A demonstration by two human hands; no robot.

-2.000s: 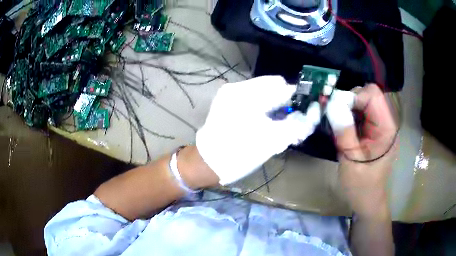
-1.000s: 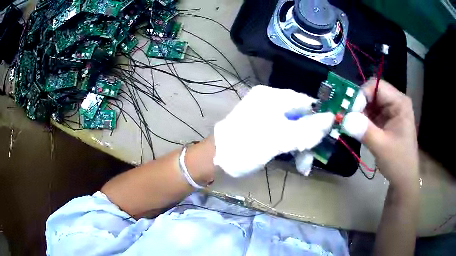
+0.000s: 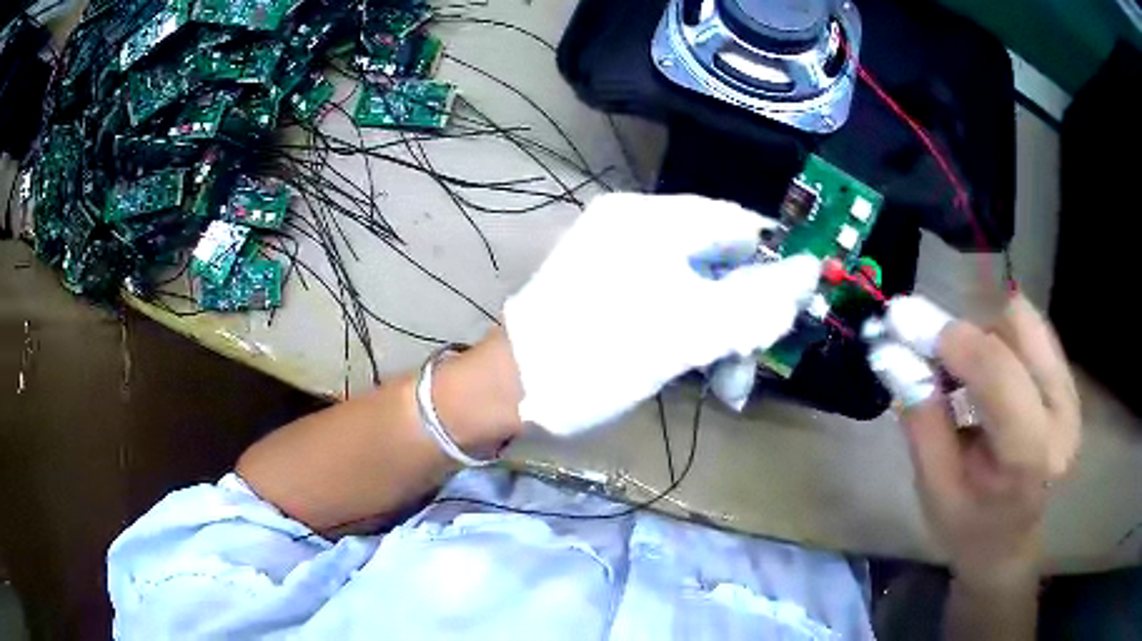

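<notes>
My left hand (image 3: 651, 313), in a white glove, holds a green circuit board (image 3: 829, 213) above the near part of the black speaker housing (image 3: 614, 69). White sockets and a red block with red wires show along the board's right edge. My right hand (image 3: 983, 401), with white finger cots, is right of the board and apart from it. Its thumb and fingertips are pinched near a small dark and white piece, perhaps a lead plug, too small to be sure. A red wire (image 3: 927, 132) runs from the silver speaker driver (image 3: 758, 63) down to my right hand.
A pile of green boards (image 3: 150, 138) lies at the left of the pale table (image 3: 438, 269), with thin black wires trailing right. A dark object (image 3: 1108, 251) stands at the right edge. A thin black wire hangs from under my left hand past the table's front edge.
My right hand has moved away from the board, to the right and down. A red wire now stretches from the driver to it. My left hand still holds the board, shifted slightly left.
</notes>
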